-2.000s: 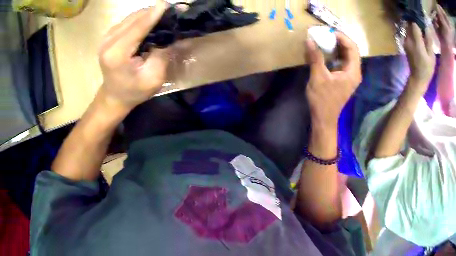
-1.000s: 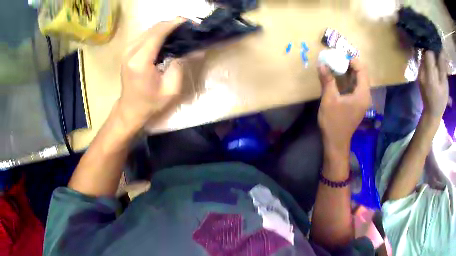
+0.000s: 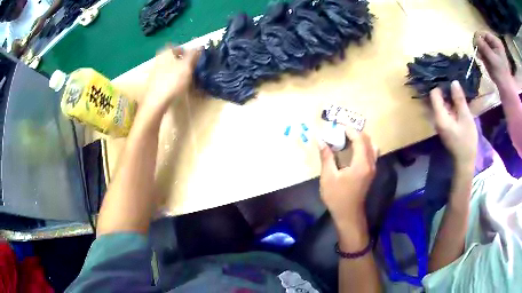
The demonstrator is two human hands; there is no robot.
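My right hand (image 3: 348, 171) holds a white glue bottle (image 3: 333, 136) between thumb and fingers near the table's front edge. My left hand (image 3: 171, 71) is reached out at the left end of a long overlapping row of black moulded pieces (image 3: 292, 40). Its fingers are blurred at the row's edge, and I cannot tell whether they grip a piece. Several tiny blue tips (image 3: 303, 130) lie loose left of the bottle. A small printed packet (image 3: 345, 117) lies just behind the bottle.
A yellow drink bottle (image 3: 96, 102) lies left of my forearm. Beyond the table is a green conveyor belt (image 3: 114, 48) with a black piece (image 3: 162, 14). At the right, another person's hands (image 3: 455, 117) work at a black piece (image 3: 438, 74). Blue stools are below.
The view has shifted to show the belt and the whole row. My left hand has moved forward to the row; the black piece it held is no longer seen apart. My right hand still holds the bottle.
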